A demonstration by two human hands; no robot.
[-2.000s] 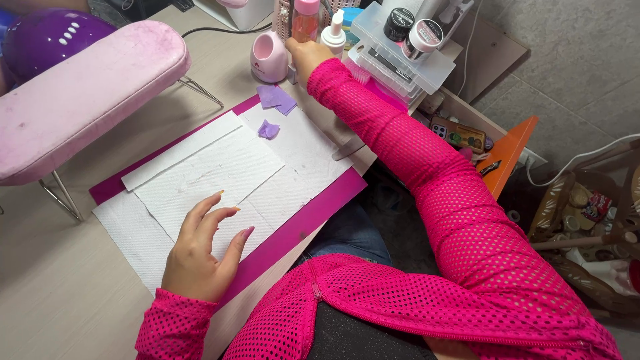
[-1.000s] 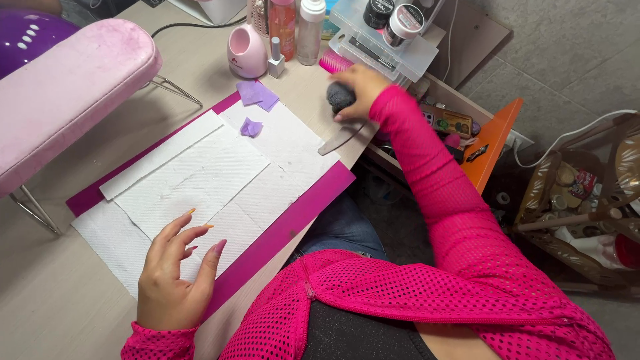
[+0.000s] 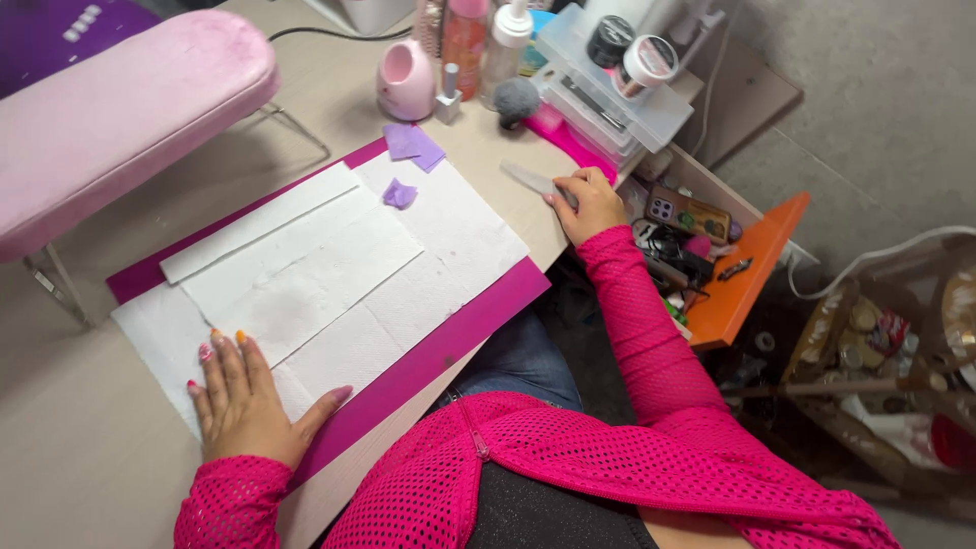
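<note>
My left hand [image 3: 248,400] lies palm down with spread fingers on the lower left of white paper towels [image 3: 389,313] laid over a magenta mat [image 3: 503,301]; it holds nothing. At the desk's right edge, my right hand [image 3: 587,202] has its fingers on the near end of a grey nail file [image 3: 526,178]. Beyond it a small round brush with grey bristles [image 3: 516,99] stands on the desk. Purple wipes [image 3: 413,145] lie at the towels' far corner, with a crumpled purple piece [image 3: 399,194] nearer. A folded white towel [image 3: 305,263] tops the paper.
A pink padded armrest [image 3: 137,114] on metal legs stands at left. At the back are a pink holder [image 3: 406,84], a small bottle [image 3: 449,95], a pump bottle [image 3: 505,53] and clear plastic boxes [image 3: 610,99] with jars. An open orange-fronted drawer [image 3: 751,267] juts out at right.
The dark brush left my right hand and now stands near the bottles. That hand has moved onto the nail file. My left hand, raised and curled before, now lies flat on the towels.
</note>
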